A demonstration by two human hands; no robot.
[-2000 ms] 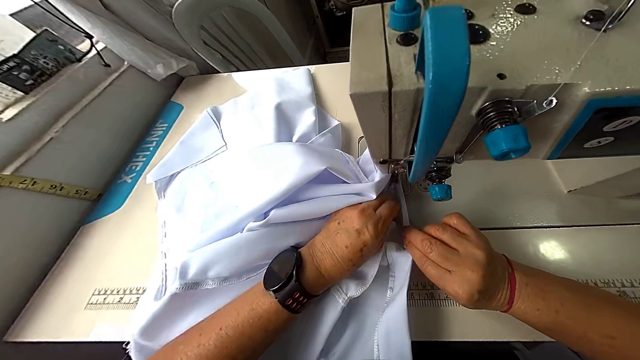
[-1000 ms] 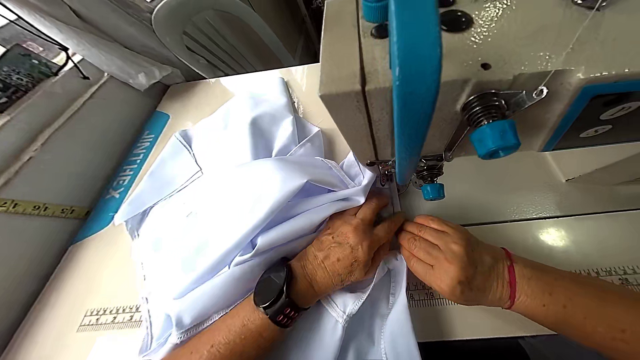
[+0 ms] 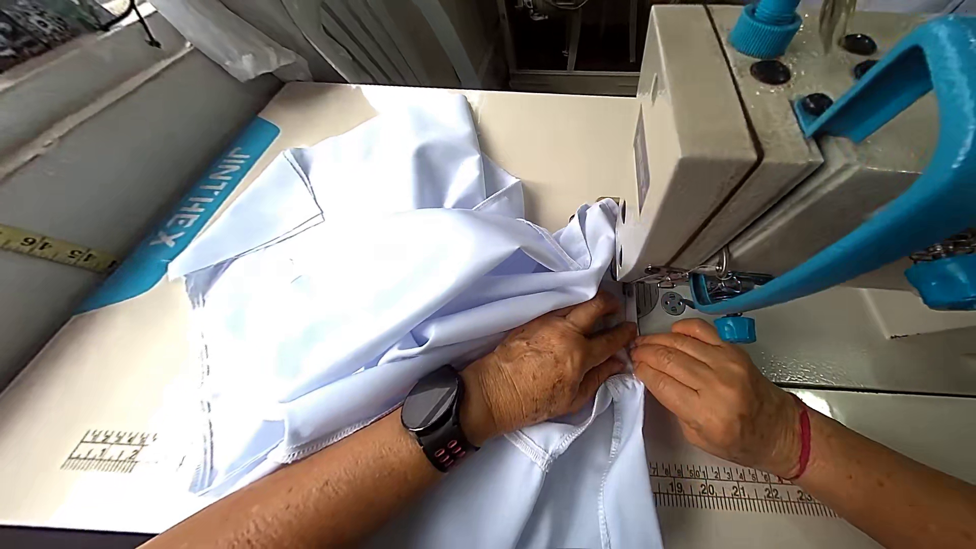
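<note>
White fabric with stitched seams (image 3: pixel 366 290) lies bunched across the sewing machine table, with one edge running under the head of a sewing machine (image 3: pixel 717 145). My left hand (image 3: pixel 545 366), with a black watch at the wrist, presses on the fabric just in front of the needle area, fingers bent. Beside it, my right hand (image 3: pixel 709 389) pinches the fabric's edge between thumb and fingers, close to my left fingertips. The needle and presser foot are mostly hidden by the machine head. A blue finger guard or lever (image 3: pixel 862 236) curves over the machine front.
A printed ruler scale (image 3: pixel 740 488) runs along the table's near edge. At the left, a yellow measuring tape (image 3: pixel 57 250) lies by the grey wall next to a blue printed strip (image 3: pixel 191 206). Behind the table stands a grey plastic chair (image 3: pixel 366 38).
The view has shifted, with the machine head now seen more from the side. Both hands remain at the fabric's edge near the needle area.
</note>
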